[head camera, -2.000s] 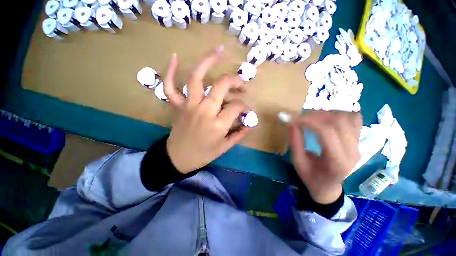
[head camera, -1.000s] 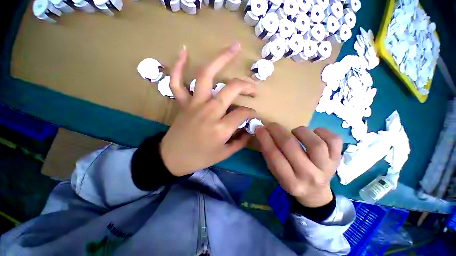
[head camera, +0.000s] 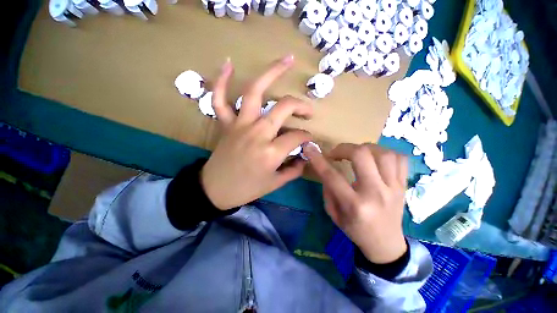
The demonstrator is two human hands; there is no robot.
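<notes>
A white cylindrical part (head camera: 311, 150) stands near the front edge of the cardboard sheet (head camera: 122, 67). My left hand (head camera: 253, 143) grips its side between thumb and index finger, with the other fingers spread. My right hand (head camera: 366, 198) has its index fingertip pressed on the part's white top; whether it holds anything is hidden. Other white-topped parts stand beside and partly under my left hand, one of them at the left (head camera: 190, 84). One more part (head camera: 320, 85) stands beyond my fingers.
Rows of cylindrical parts (head camera: 366, 30) stand at the back. At the right are a loose pad pile (head camera: 421, 107), a yellow tray (head camera: 457, 55) of white pieces, crumpled white wipe (head camera: 440, 189) and a bottle (head camera: 455, 228). Blue crates (head camera: 452, 275) sit below the bench edge.
My right hand has come left from beside the pad pile to the held part, and its index finger now presses the top. My left hand keeps its grip. The view has shifted slightly.
</notes>
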